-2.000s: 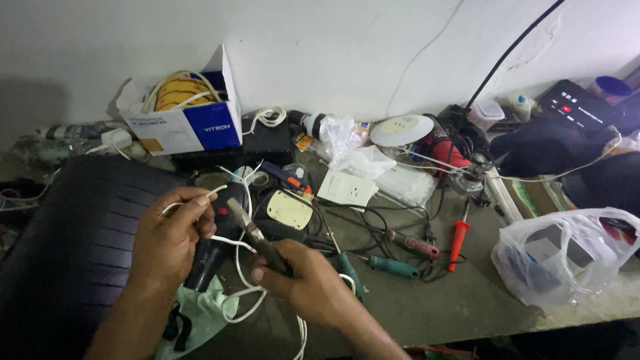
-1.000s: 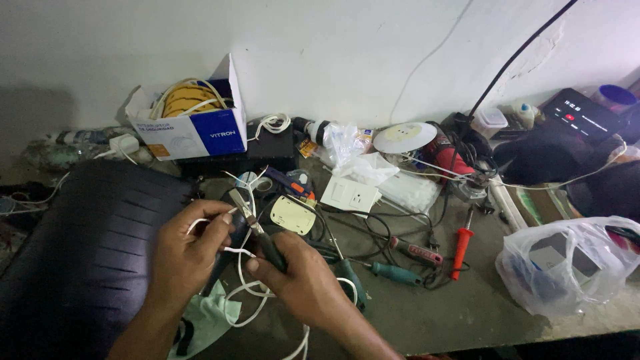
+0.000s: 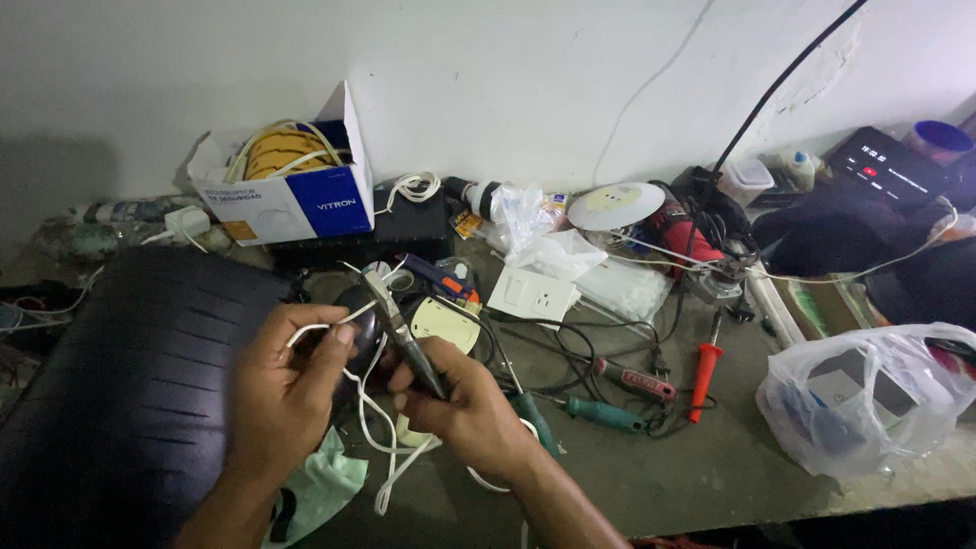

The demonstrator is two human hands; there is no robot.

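Observation:
Between thumb and fingers, my left hand [image 3: 293,381] pinches a white electrical cable [image 3: 366,412], whose end reaches the metal jaws of the pliers. My right hand [image 3: 457,404] is closed round the dark handles of these pliers [image 3: 393,316], jaws pointing up and left. Whether the jaws bite on the cable cannot be made out. Loops of the cable hang below and between both hands. Behind the pliers lie a dark blue and orange cutter [image 3: 438,278] and a cream plastic plate [image 3: 446,326]. A white switch and outlet plate [image 3: 531,295] rests further right.
A black ribbed case [image 3: 114,381] fills the left. An open cardboard box [image 3: 282,210] with yellow coiled cable stands behind. Right of my hands lie green-handled screwdrivers [image 3: 606,415], a red-handled soldering iron [image 3: 705,381], and a plastic bag [image 3: 869,404] near the bench edge.
The pliers' jaws, turned up beside the cable at first, have come to the cable end held by my left hand. Both hands keep their hold.

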